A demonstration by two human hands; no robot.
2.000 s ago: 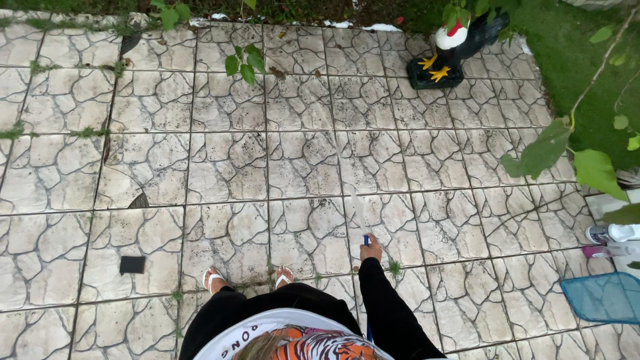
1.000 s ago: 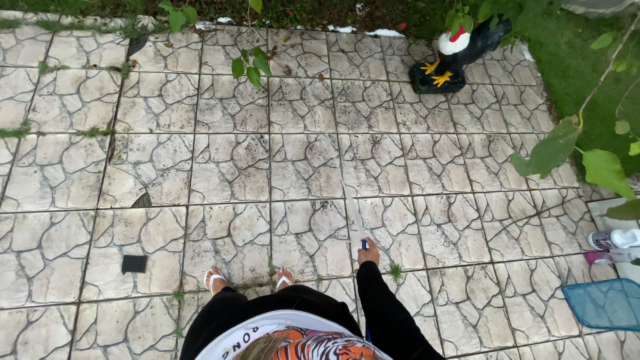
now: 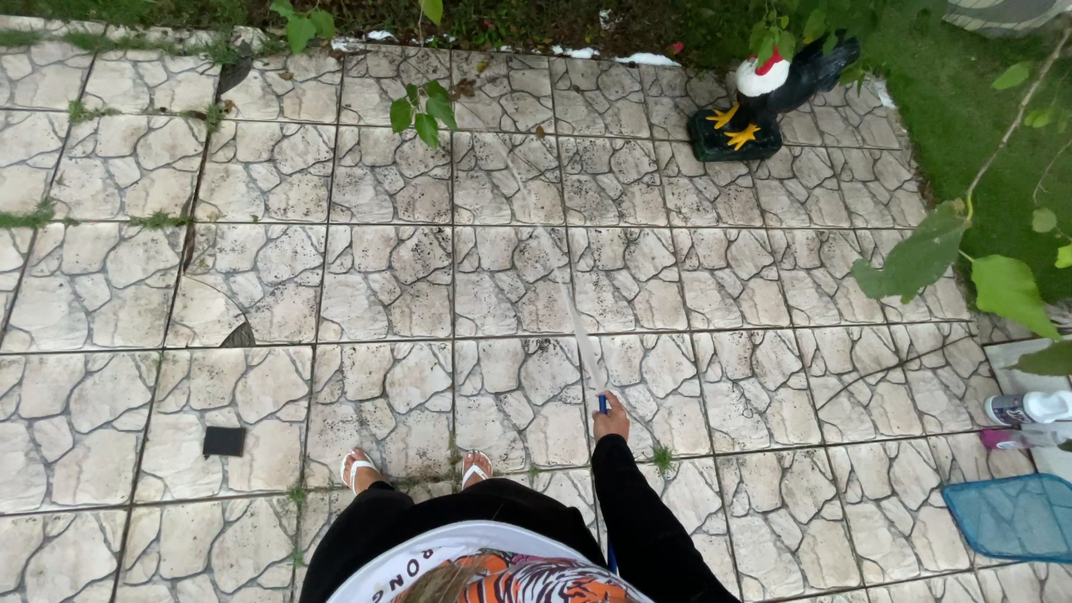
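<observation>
My right hand (image 3: 612, 416) is closed around a blue hose nozzle (image 3: 602, 404), held out ahead of my body over the patio. From its tip a thin jet of water (image 3: 584, 339) runs forward and slightly left over the stone-patterned floor tiles (image 3: 511, 285), which carry dark specks of dirt. A stretch of blue hose (image 3: 612, 559) shows beside my black sleeve. My left hand is out of view. My feet in white flip-flops (image 3: 360, 466) stand on the tiles left of the hand.
A painted rooster statue (image 3: 775, 88) stands on a dark base at the far right. Leafy branches (image 3: 917, 251) hang at the right. Near the right edge lie plastic bottles (image 3: 1030, 408) and a blue mesh item (image 3: 1013, 517). A small black square (image 3: 224, 441) lies at the left.
The water jet shows more plainly now, reaching forward and left from the nozzle. My right hand has stayed in nearly the same place.
</observation>
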